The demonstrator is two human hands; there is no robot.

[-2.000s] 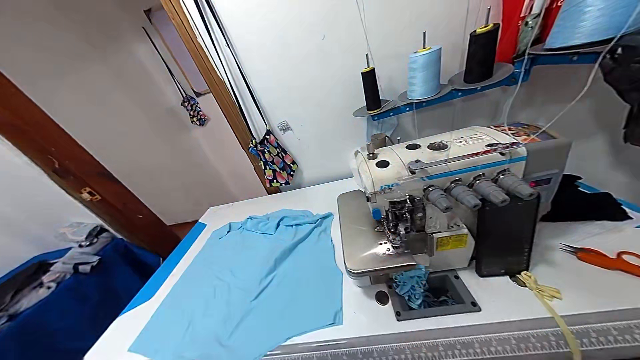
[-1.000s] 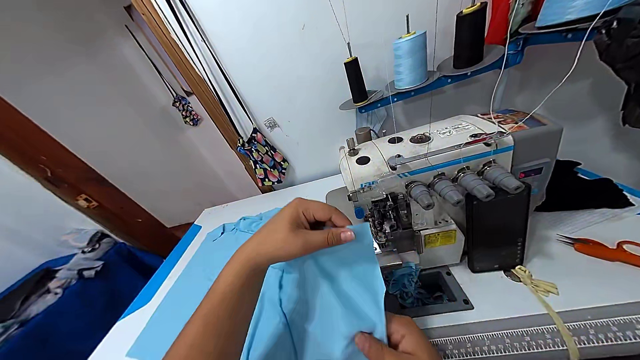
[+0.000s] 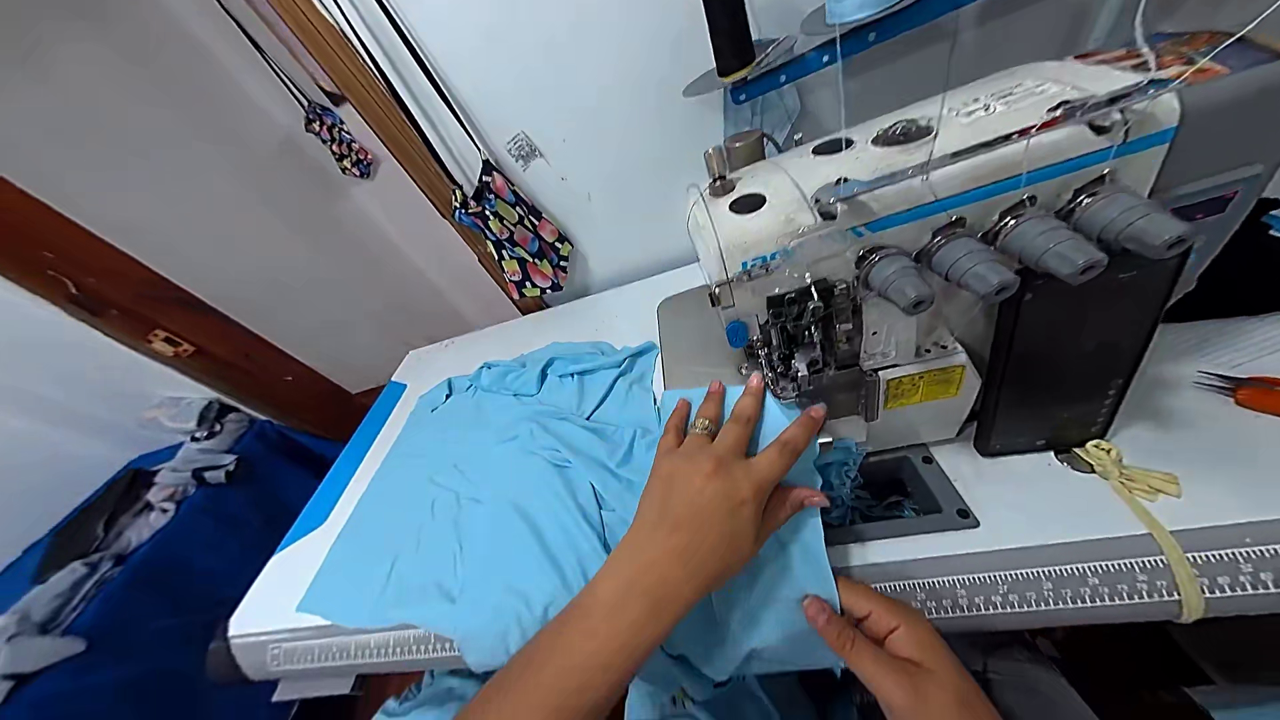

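Light blue knit fabric (image 3: pixel 480 490) spreads over the left part of the sewing table and hangs over its front edge. My left hand (image 3: pixel 710 480), with a ring on one finger, lies flat with fingers spread on the fabric, its fingertips close to the presser foot area of the overlock sewing machine (image 3: pixel 810 340). Lower right, my right hand (image 3: pixel 890 640) pinches the fabric's right edge between thumb and fingers near the table's front edge. The fabric's far edge rests on the machine's metal plate; whether it is under the foot is hidden.
Blue fabric scraps (image 3: pixel 845 490) fill a recessed tray (image 3: pixel 945 500) right of the fabric. A black box (image 3: pixel 1080 350) stands beside the machine. A yellow tied strip (image 3: pixel 1150 510) crosses the measuring tape (image 3: pixel 1040 590) on the front edge. Orange-handled snips (image 3: pixel 1255 393) lie at far right.
Both hands, out of view two seconds ago, came in holding up the blue fabric. The left hand has since lowered onto it, now flat at the machine. The view has moved closer.
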